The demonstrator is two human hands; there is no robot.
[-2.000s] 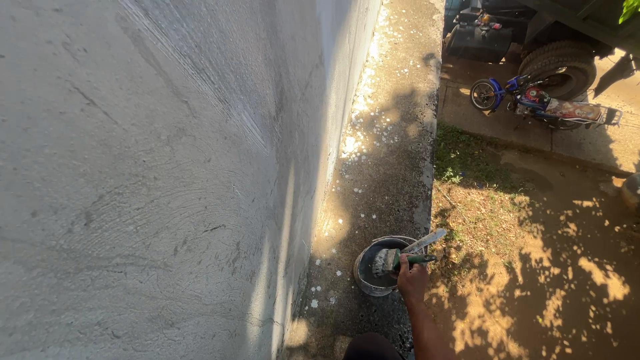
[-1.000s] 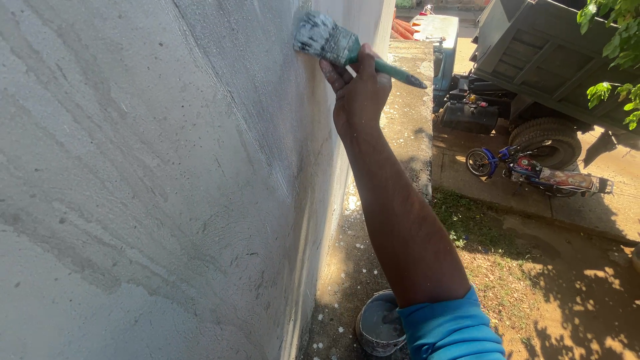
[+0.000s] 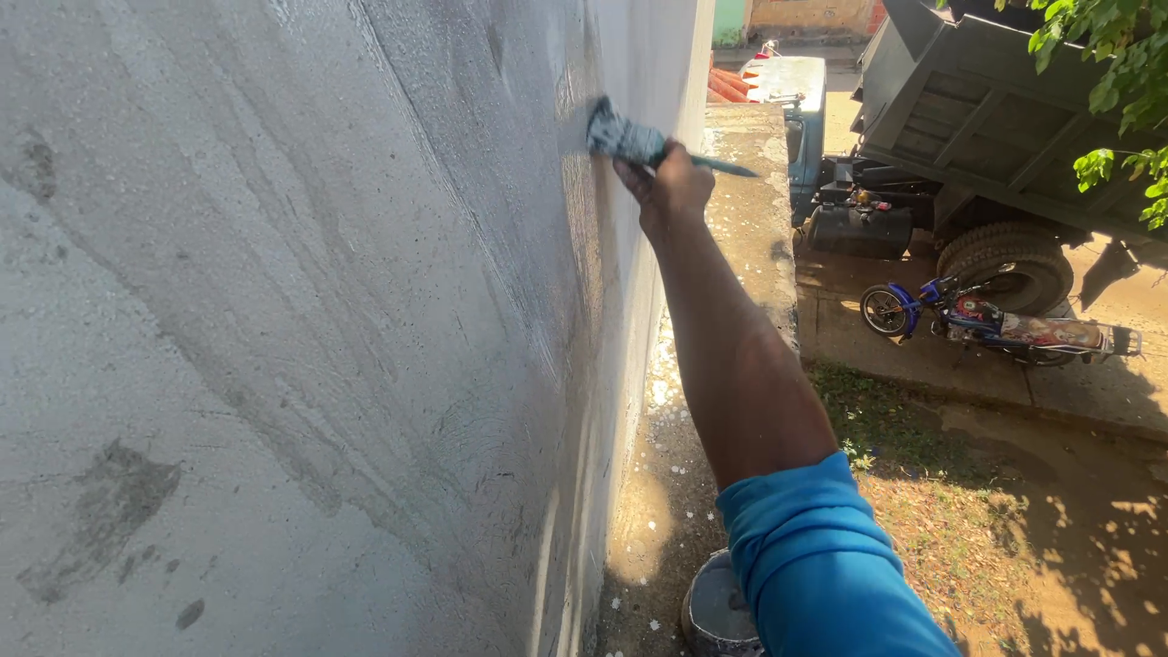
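My right hand (image 3: pixel 677 187) grips a wide paintbrush (image 3: pixel 630 137) with a green handle, near the top middle of the view. Its bristles, coated whitish, touch or nearly touch the grey plastered wall (image 3: pixel 301 301). The arm, in a blue sleeve, reaches up from the lower right. Below it, partly hidden by the sleeve, a paint bucket (image 3: pixel 721 607) holding greyish liquid stands on the ledge. My left hand is out of view.
A narrow concrete ledge (image 3: pixel 671 474) spattered with white runs along the wall's foot, its outer edge dropping to ground below. Down there are a dump truck (image 3: pixel 995 119), a motorcycle (image 3: pixel 1004 324) and grass (image 3: pixel 894 429). Leafy branches (image 3: pixel 1122 82) hang at the upper right.
My right hand has lifted the brush from over the bucket up to the wall. In the last second the brush has shifted slightly down along the wall. The view has tilted up.
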